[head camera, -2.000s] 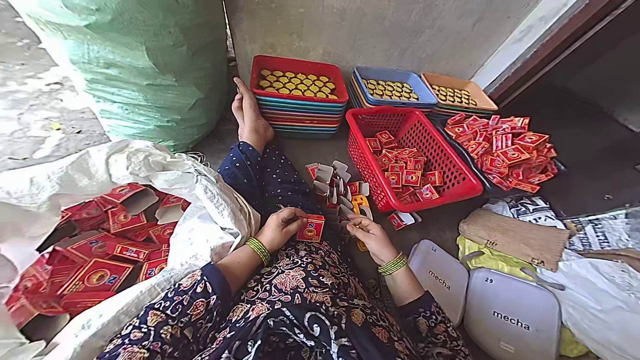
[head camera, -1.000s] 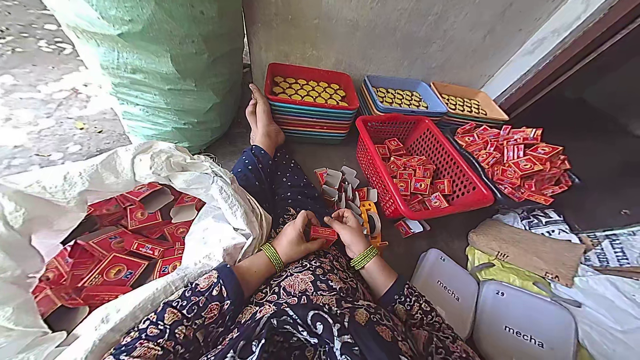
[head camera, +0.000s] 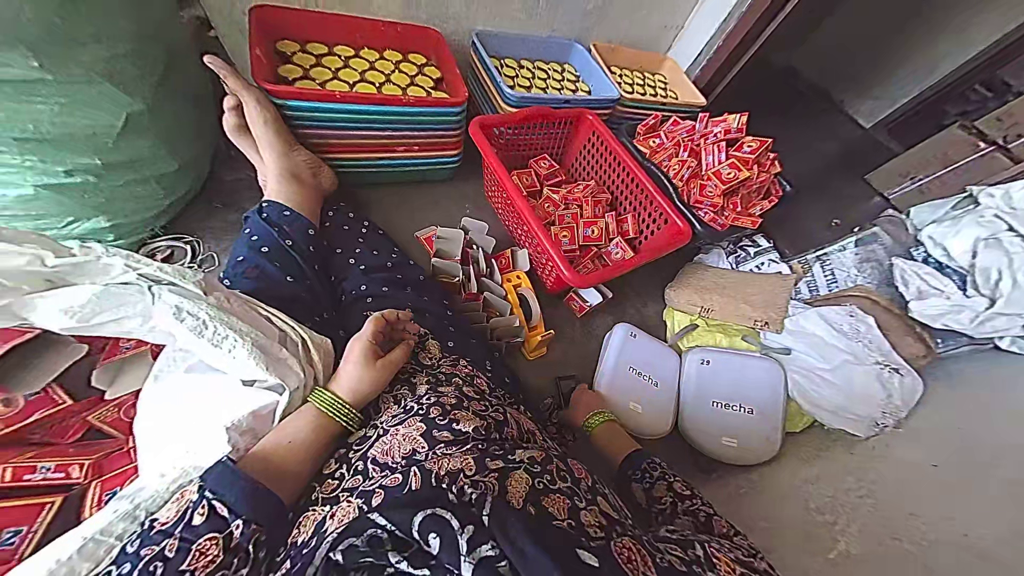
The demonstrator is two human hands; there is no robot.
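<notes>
My left hand [head camera: 378,356] rests above my lap with its fingers loosely curled and nothing seen in it. Low at my right side, my right hand [head camera: 582,404] is beside a small dark object [head camera: 566,389]; whether it grips it cannot be told. Between my leg and the red plastic basket [head camera: 584,278] lie several open red cardboard boxes [head camera: 470,264] with grey insides. A yellow tape dispenser [head camera: 530,316] stands against them. Small folded red boxes [head camera: 592,232] fill part of the basket, and one more open box [head camera: 586,300] lies on the floor by its near corner.
A white woven sack [head camera: 200,352] of red cartons [head camera: 68,424] is at left, near a large green sack [head camera: 96,120]. Stacked trays [head camera: 368,156] of yellow-topped round pieces line the wall. Right are a heap of red boxes [head camera: 720,172], two grey lidded cases [head camera: 734,432] and bags [head camera: 840,368].
My hands have moved apart; the right one has gone down to my right side. The small red box that both hands held one second ago is no longer in them.
</notes>
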